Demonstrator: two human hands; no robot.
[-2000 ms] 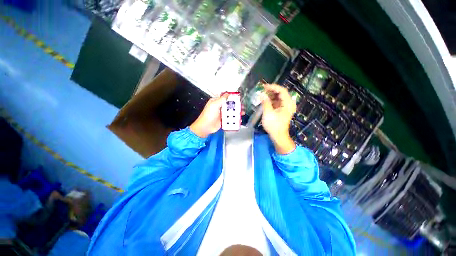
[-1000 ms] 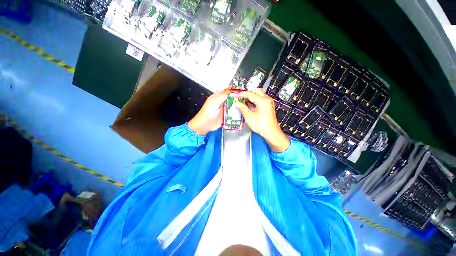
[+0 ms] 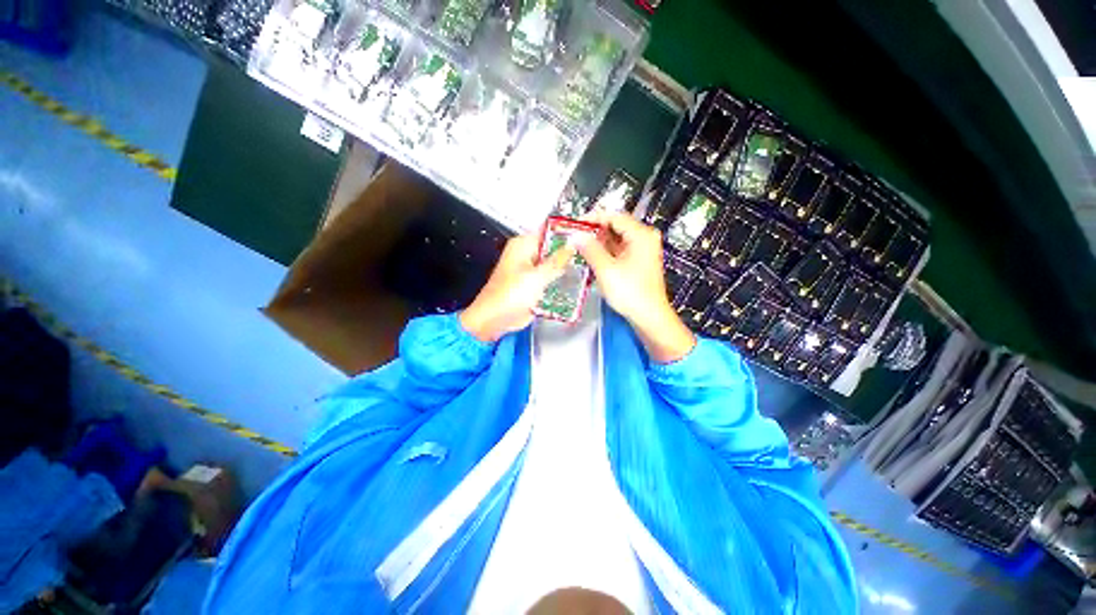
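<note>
A red front housing (image 3: pixel 544 231) is held upright over my lap. A green circuit board (image 3: pixel 561 296) lies inside its red rim. My left hand (image 3: pixel 511 288) grips the housing at its left side, with the thumb over the board. My right hand (image 3: pixel 631 267) is at the upper right edge, its fingertips on the housing and board. The fingers partly hide the upper part of the board.
A clear blister tray (image 3: pixel 475 180) with green boards is beyond my left hand. A dark housing tray (image 3: pixel 919 246) with two green boards on it is at the right. Stacked trays (image 3: pixel 1004 463) stand far right. An open cardboard box (image 3: pixel 322 279) is at the left.
At first the housing showed its white key side and my right hand was apart from it. Now the board side shows, both hands are on it, and my left thumb has moved over the board.
</note>
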